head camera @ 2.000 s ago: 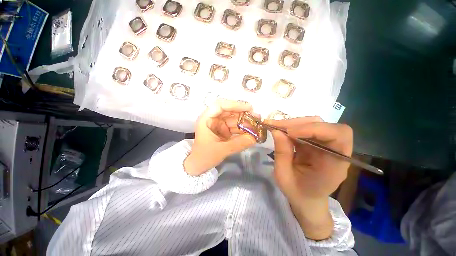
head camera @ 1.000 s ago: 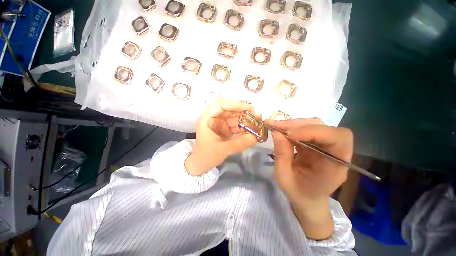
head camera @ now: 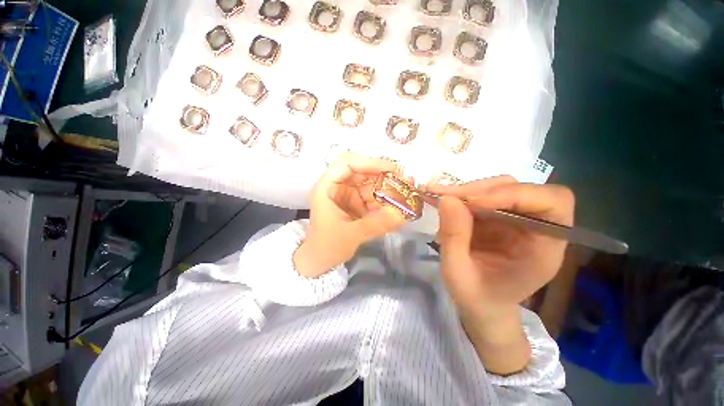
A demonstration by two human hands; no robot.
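Note:
My left hand [head camera: 343,214] holds a copper-gold watch housing [head camera: 398,196] between thumb and fingers, tilted, just past the near edge of the white tray. My right hand [head camera: 508,238] holds silver-grey tweezers [head camera: 556,229] like a pen. Their tip is at the right side of the housing; whether it touches is hidden by glare and size. No small piece can be made out at the tip. More housings [head camera: 413,84] with pale round centres stand in spaced rows on the white tray sheet [head camera: 317,59].
A small white card [head camera: 541,170] lies at the tray's near right corner on the dark green mat [head camera: 627,135]. At left are a blue box [head camera: 40,67], a clear bag [head camera: 99,51], cables and grey equipment [head camera: 36,277]. A grey sleeve [head camera: 687,345] shows at lower right.
My right hand has turned a little and moved slightly right and up, so the tweezers lie flatter and show their broad side. The housing has tilted slightly in my left hand.

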